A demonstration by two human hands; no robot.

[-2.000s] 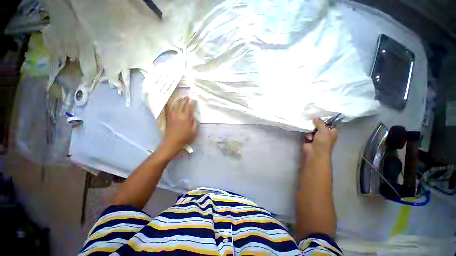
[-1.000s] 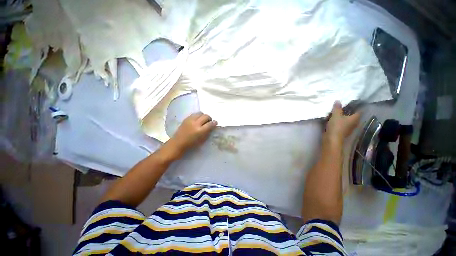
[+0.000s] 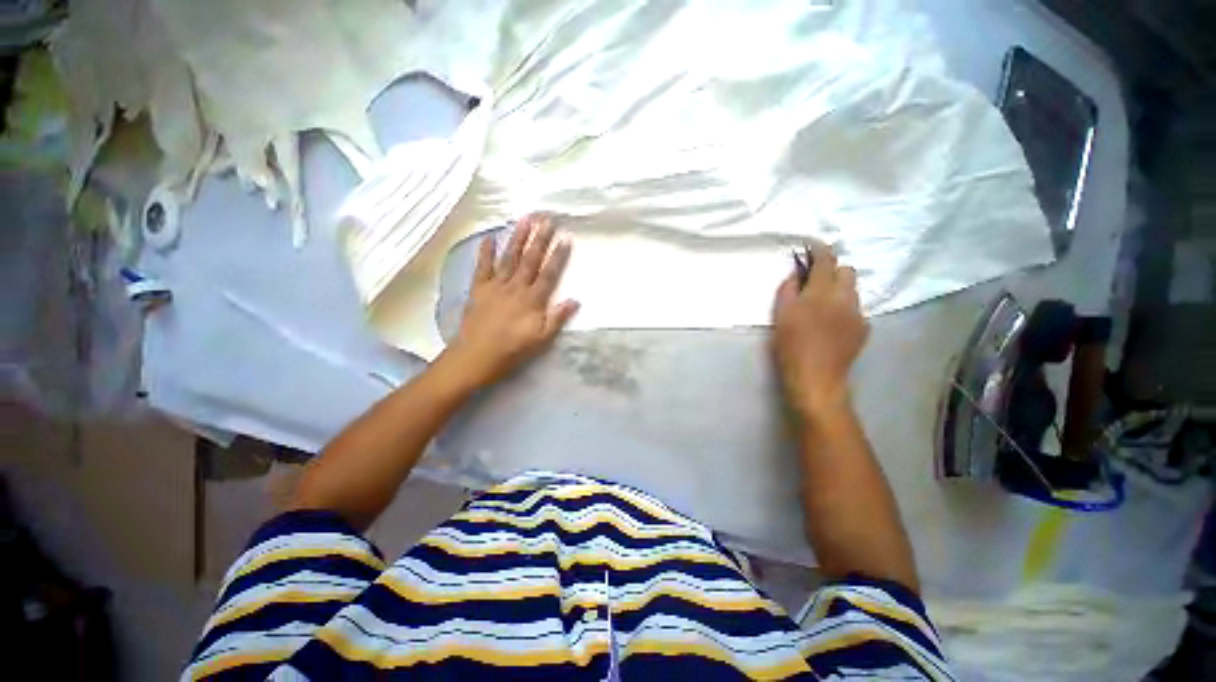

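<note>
The large cream garment panel (image 3: 667,273) lies on the pressing table, wrinkled at the back, with a flatter straight edge toward me. My left hand (image 3: 518,300) lies on it near a curved cutout at the left, fingers spread and palm down. My right hand (image 3: 820,313) rests on the panel's near edge at the right, fingers curled around small dark snips (image 3: 802,267), whose tips show by the fingers. The pleated cream piece (image 3: 407,220) lies left of my left hand.
The steam iron (image 3: 1020,393) stands at right with its blue hose behind. A dark glossy tray (image 3: 1050,144) is at upper right. Cream pieces (image 3: 267,80) hang at upper left, above a tape roll (image 3: 160,216). More cream cloth (image 3: 1067,633) lies at lower right.
My left hand has moved up onto the panel and spread flat. My right hand has moved left along the near edge. The panel's near strip lies flatter.
</note>
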